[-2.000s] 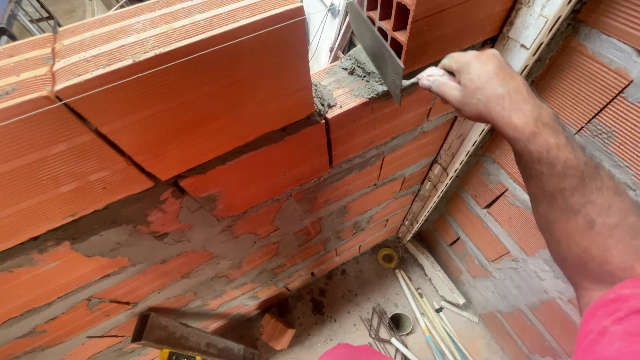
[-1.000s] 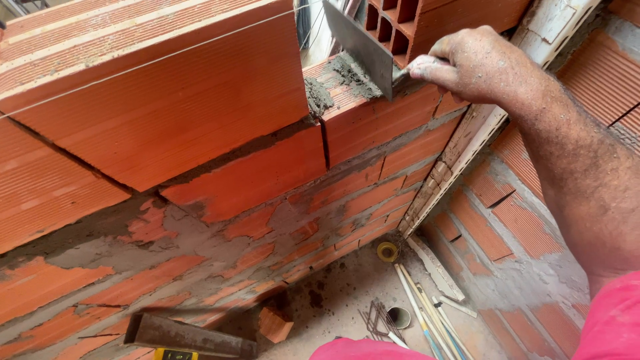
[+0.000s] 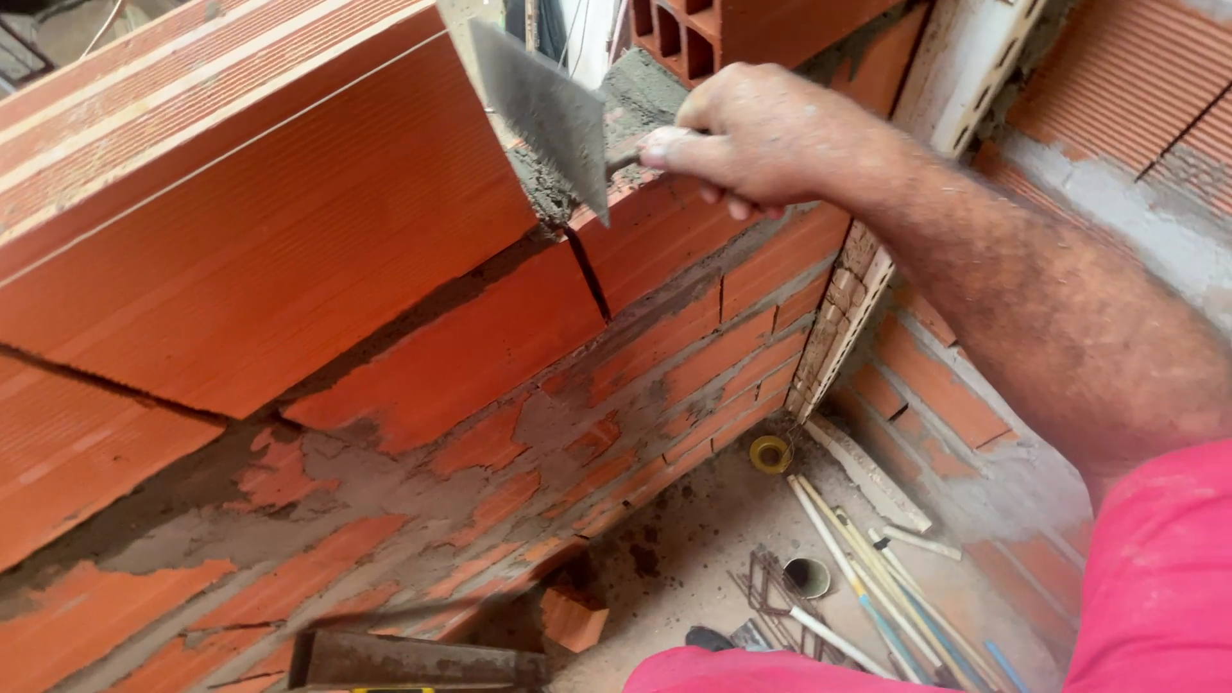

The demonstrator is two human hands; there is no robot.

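My right hand [image 3: 751, 140] is closed around the handle of a mason's trowel [image 3: 549, 111], its blade tilted steeply over the gap in the top course of the brick wall. Grey mortar [image 3: 643, 91] lies on the course below, behind the blade and near my fingers. More mortar [image 3: 544, 188] sits against the end of the large hollow clay block [image 3: 289, 212] on the left. Another hollow clay block [image 3: 760, 34], its open cells facing the gap, stands beyond my hand. A string [image 3: 231, 154] runs along the left block's upper edge. My left hand is out of view.
A metal door frame or post [image 3: 866, 260] stands at the wall's corner. On the floor lie a yellow roll [image 3: 771, 453], plastic pipes [image 3: 866, 577], bent steel rods [image 3: 765, 582], a round container [image 3: 807, 577], a broken brick piece [image 3: 574, 618] and a metal channel [image 3: 419, 662].
The trowel has moved left from above the mortar by the far block toward the end of the left block. It stays in my right hand.
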